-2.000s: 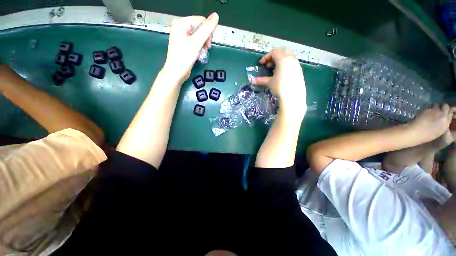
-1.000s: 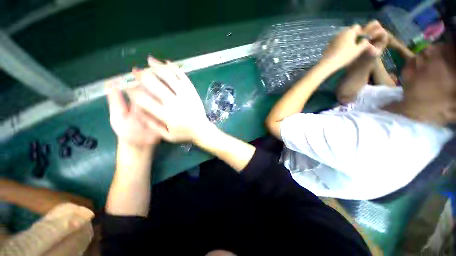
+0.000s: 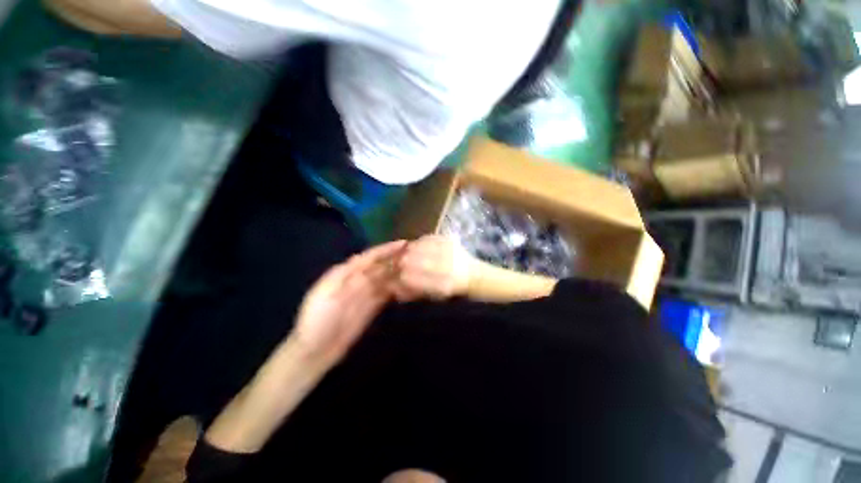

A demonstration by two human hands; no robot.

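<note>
My left hand point(image 3: 345, 300) and my right hand point(image 3: 430, 268) meet in front of my body, close to the near side of an open brown cardboard carton point(image 3: 570, 189). The right hand's fingers are curled against the left hand's fingers. Blur hides whether anything is between them. Bagged dark parts point(image 3: 514, 238) in shiny clear film lie inside the carton. More bagged parts point(image 3: 66, 141) are heaped on the green worktop point(image 3: 47, 377) at the left, with a few loose black parts point(image 3: 28, 319) near the left edge.
A neighbour in a white shirt point(image 3: 406, 75) leans in at the top, close to the carton. A blue object point(image 3: 354, 193) is beside the neighbour. More cartons point(image 3: 703, 156), grey metal frames point(image 3: 751, 255) and a blue-and-white item point(image 3: 692, 330) are at the right.
The view has swung right and down from the worktop to the carton. My hands, spread over the worktop's edge before, are now together near my body, the right one's fingers curled.
</note>
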